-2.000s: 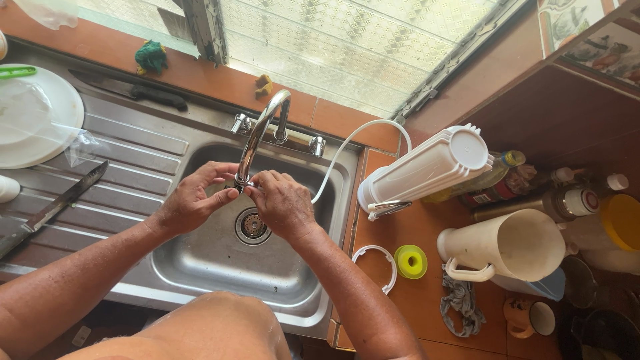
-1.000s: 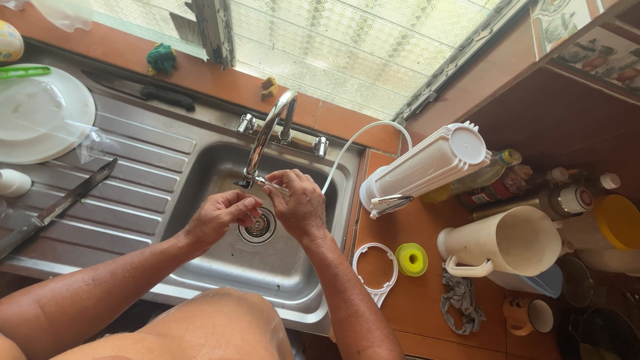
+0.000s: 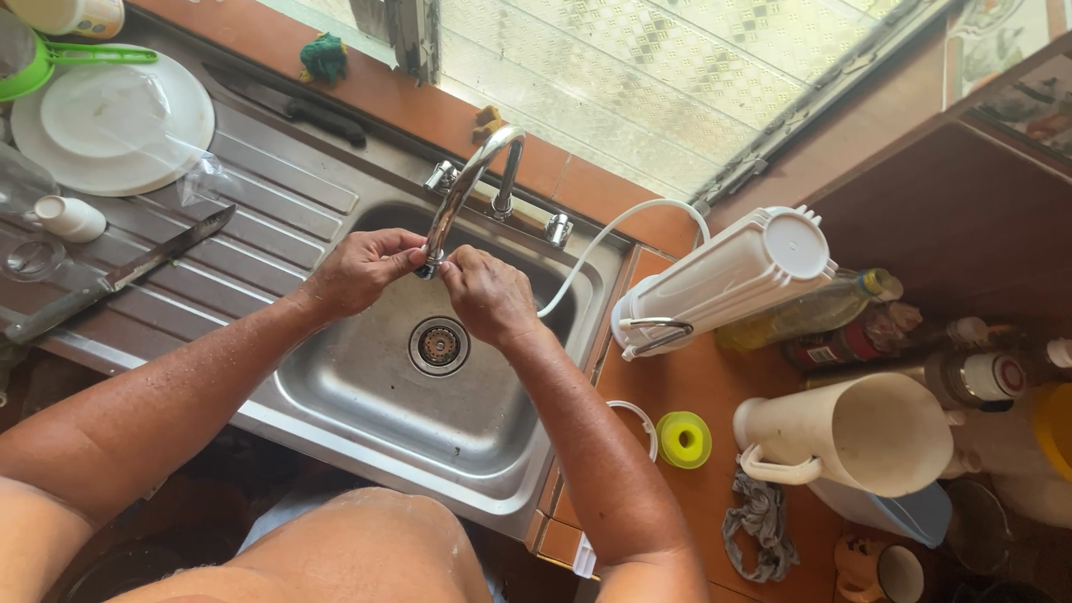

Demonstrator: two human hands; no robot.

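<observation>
Both hands meet at the tip of a chrome gooseneck faucet (image 3: 463,182) over a stainless steel sink basin (image 3: 368,394). My left hand (image 3: 362,266) pinches the spout end from its left side, thumb and fingertips against it. On the other side, my right hand (image 3: 490,289) has its fingers curled at the same tip; whether a small part lies between them is hidden. A white tube (image 3: 599,239) runs from behind my right hand to a white water filter housing (image 3: 724,280) standing on the tiled counter. Below the hands lies the drain strainer (image 3: 440,345).
A large knife (image 3: 142,266), white plates (image 3: 180,126) and a small white cup (image 3: 71,219) rest on the drainboard at left. On the right counter are a yellow-green tape roll (image 3: 684,440), a white ring wrench (image 3: 641,414), a cream pitcher (image 3: 846,431), a grey rag (image 3: 762,528) and several bottles.
My left hand, lower and apart from the spout end one second ago, has moved up to it. My right hand remains near the tip, its fingers now more curled.
</observation>
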